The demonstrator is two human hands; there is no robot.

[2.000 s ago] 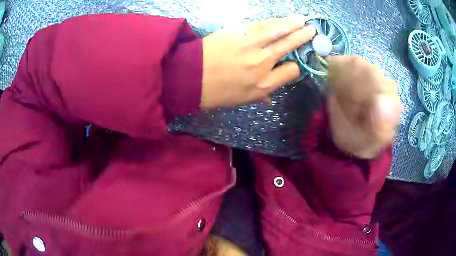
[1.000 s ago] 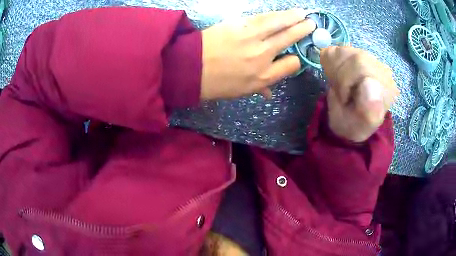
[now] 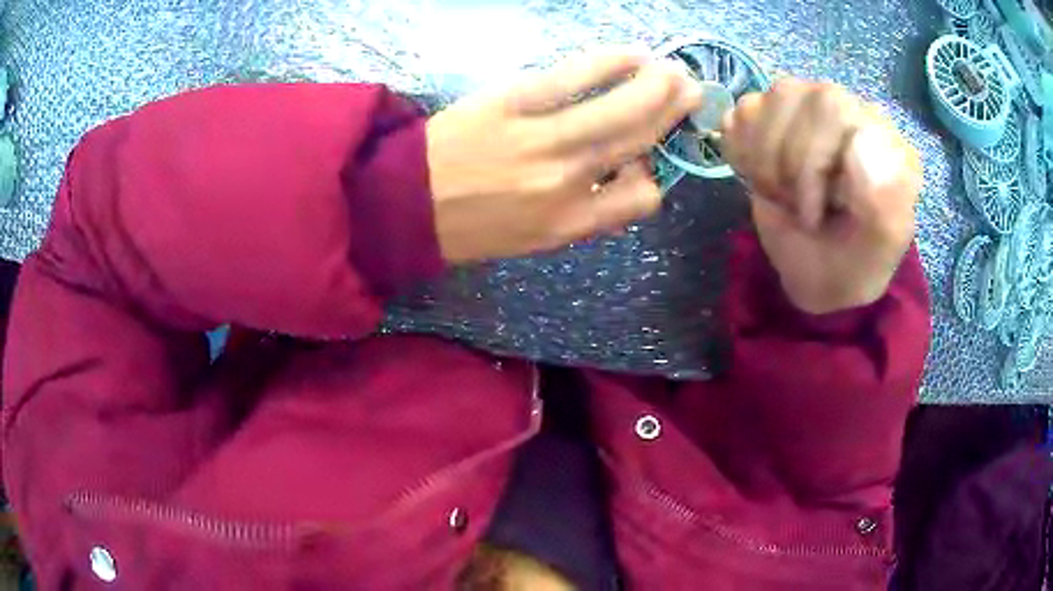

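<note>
A teal fan head (image 3: 748, 72) with a pale round hub lies on the silver foil sheet at the top, right of centre. My left hand (image 3: 554, 156) holds it from the left, with fingertips over the ring near the hub. My right hand (image 3: 814, 173) is closed in a fist at the ring's right side, its fingertips at the hub's lower right. A thin tip shows between its fingers and the fan; the rest of what it grips is hidden in the fist.
A heap of teal spoked fan covers (image 3: 1002, 185) lies along the right edge. Teal parts (image 3: 6, 167) show at the far left edge. The foil sheet's (image 3: 554, 312) near edge runs close to my jacket. Dark purple cloth (image 3: 981, 496) is at the lower right.
The fan head and my left hand have shifted slightly left and down in the picture. My right fist has turned, and its fingers now sit closer to the hub.
</note>
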